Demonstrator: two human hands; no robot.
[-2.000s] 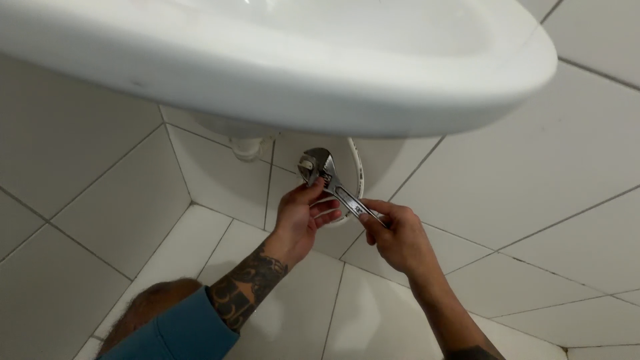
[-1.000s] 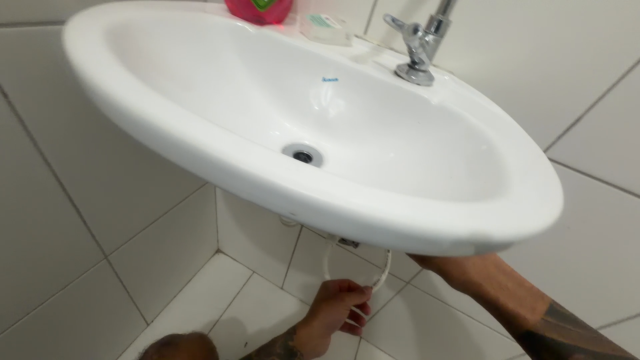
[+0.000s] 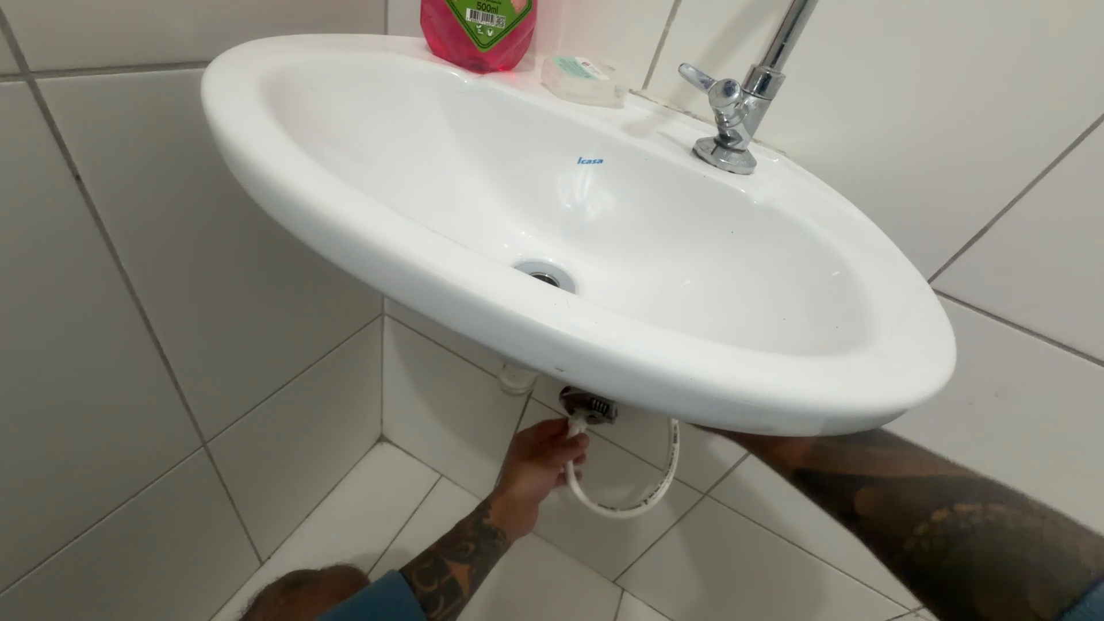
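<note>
Under the front rim of a white ceramic washbasin (image 3: 690, 379), my left hand (image 3: 539, 457) has its fingers closed around the upper left end of a white flexible hose (image 3: 634, 511). The hose loops down and rises again at the right behind the basin's edge. Just above my fingers, the metal head of an adjustable wrench (image 3: 589, 404) shows partly; its handle is hidden. My right forearm reaches in beneath the basin from the right. The basin hides my right hand, so its hold cannot be seen.
A chrome tap (image 3: 731, 121) stands at the basin's back right. A pink liquid bottle (image 3: 479, 39) and a clear soap box (image 3: 582, 80) sit on the back ledge. A white drain pipe (image 3: 517, 378) hangs below. Tiled walls meet at the left. A knee or similar rounded part shows bottom left.
The view has risen over the basin. My right hand, on the wrench's handle two seconds ago, has gone out of sight under the basin. My left hand has moved up the hose since one second ago.
</note>
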